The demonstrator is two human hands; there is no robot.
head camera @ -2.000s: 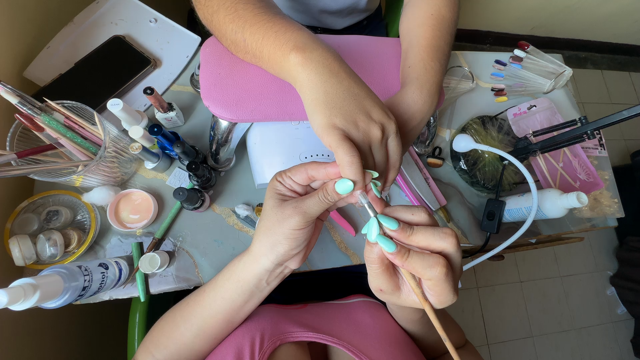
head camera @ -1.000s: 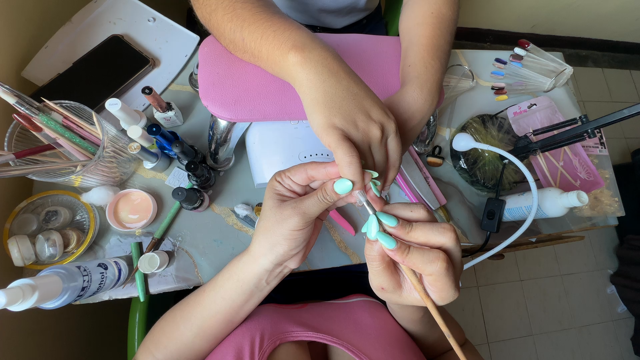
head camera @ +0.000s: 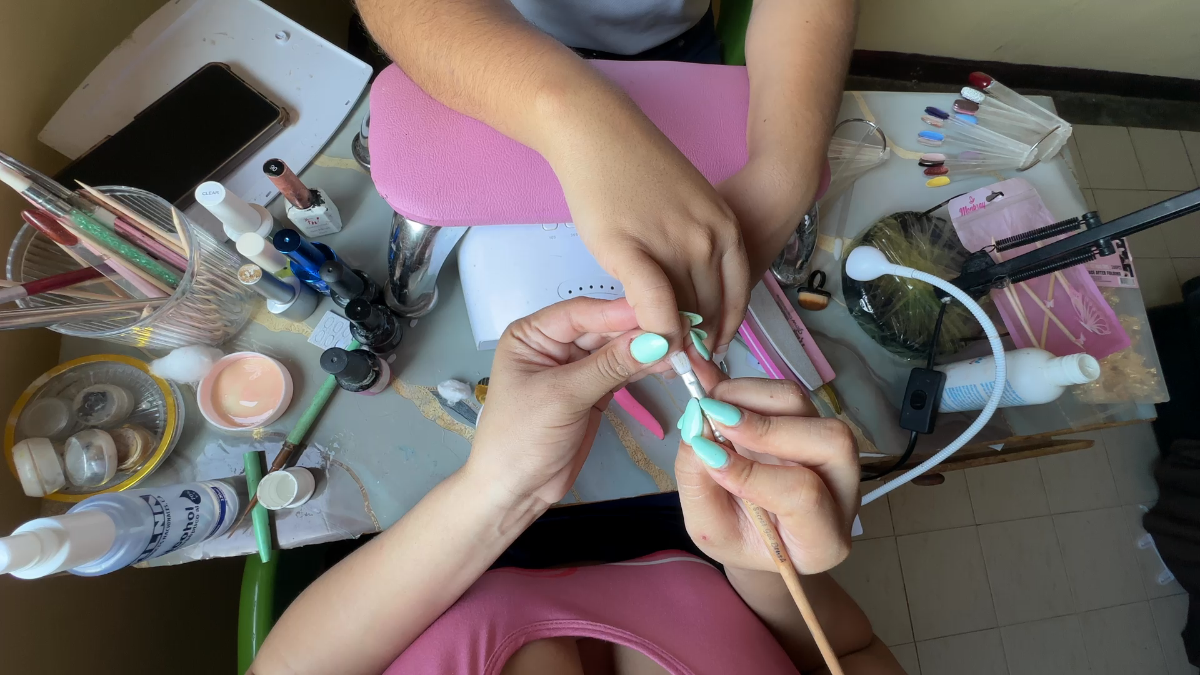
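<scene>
My left hand (head camera: 572,384) is closed on a finger of the other person's hand (head camera: 670,206), its thumb with a mint-green nail on top. My right hand (head camera: 773,469) holds a wooden-handled brush (head camera: 783,558), its pale bristles up close to the other person's fingertips, which have mint-green nails too. Whether the bristles touch a nail I cannot tell. The other person's forearms rest over a pink padded armrest (head camera: 450,150). Below it is a white nail lamp (head camera: 511,281), partly hidden by the hands.
On the left stand a cup of brushes and sticks (head camera: 187,281), nail polish bottles (head camera: 373,323), a pink open jar (head camera: 246,390) and an alcohol bottle (head camera: 159,525). A white flexible lamp neck (head camera: 994,375), a white bottle (head camera: 1012,380) and nail swatches (head camera: 994,127) are at the right.
</scene>
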